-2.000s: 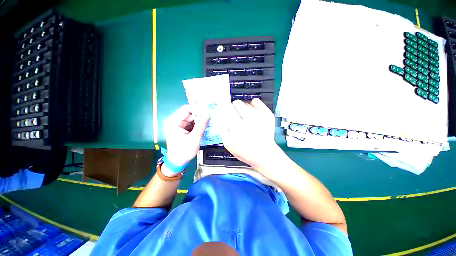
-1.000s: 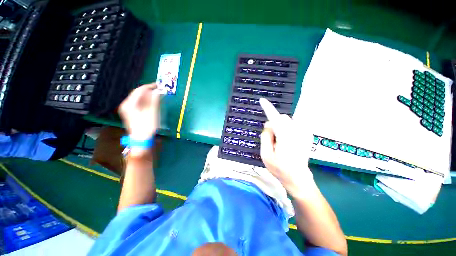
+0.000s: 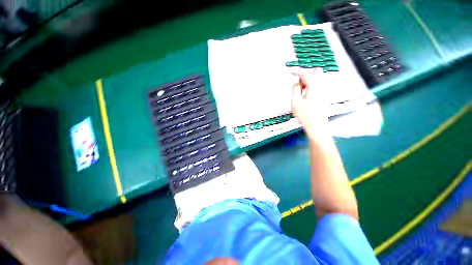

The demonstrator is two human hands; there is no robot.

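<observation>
Green circuit boards lie in a tight group on the white foam sheets. My right hand is over the sheets, with its bent fingers just below the near edge of the group. It is blurred, and I cannot tell whether it holds a board. The dark slotted work tray lies left of the sheets, with rows of small black pieces and one pale disc at its far left corner. A blurred bare arm shows at the lower left edge. My left hand cannot be made out.
A printed card lies left of the yellow line. A second dark tray stands beyond the sheets at the right. More green boards show along the sheets' near edge. White cloth is under the work tray's near end. Dark stacked trays are at the far left.
The view has turned right. My right hand has moved from the work tray to the green boards. The card, earlier in my hands, lies released on the mat. My left hand has left the view.
</observation>
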